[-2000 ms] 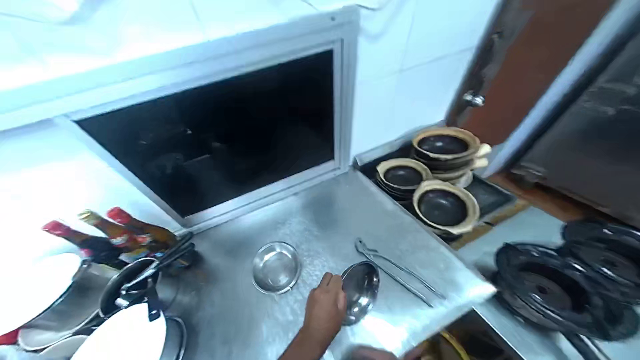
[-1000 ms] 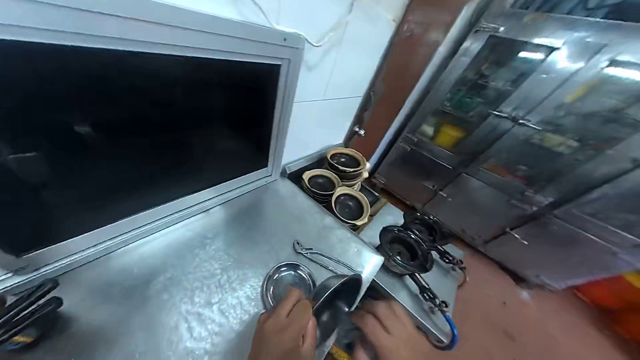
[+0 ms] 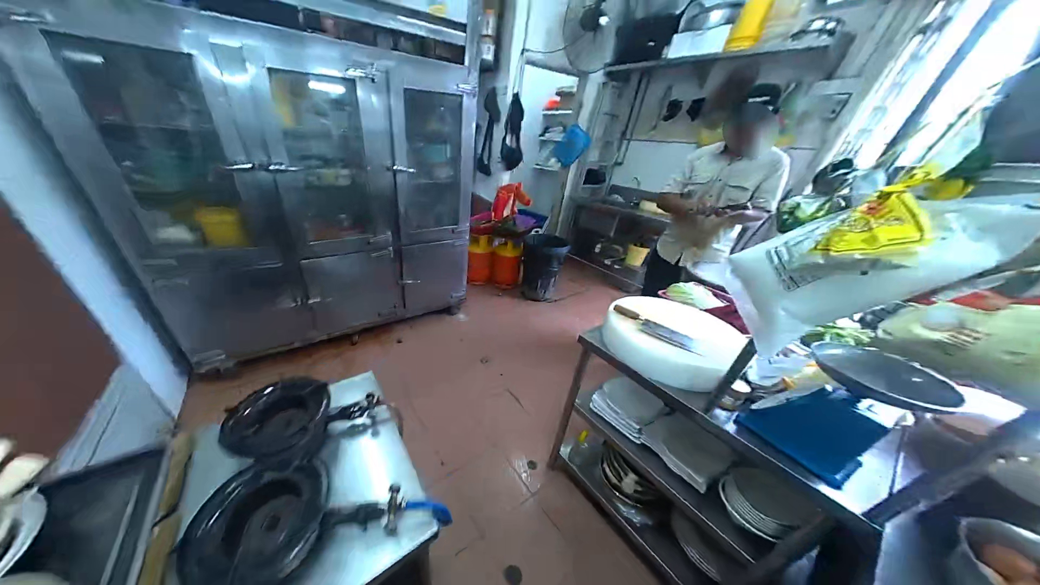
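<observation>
Neither of my hands shows in the head view now, so what they hold cannot be seen. At the lower left, two black gas burners (image 3: 264, 520) sit on a metal stand (image 3: 382, 455), with valves and a blue hose end at its right side. Part of a clay pot (image 3: 23, 520) shows at the left edge beside a dark tray (image 3: 101, 504). On the right, a cleaver (image 3: 666, 333) lies on a thick round white chopping block (image 3: 621, 345). A dark frying pan (image 3: 886, 375) rests behind a folded blue cloth (image 3: 812, 431).
A steel refrigerator cabinet (image 3: 349, 284) stands along the left wall. A steel shelf rack (image 3: 650, 455) holds cloths and stacked plates (image 3: 764, 504). Farther back are orange gas cylinders (image 3: 506, 264), a black bin (image 3: 544, 264) and a person (image 3: 715, 195) at a counter. Red floor (image 3: 479, 422) runs between.
The view has swung far to the right, from the steel counter to the room. My hands, near a metal bowl a second ago, have left the view.
</observation>
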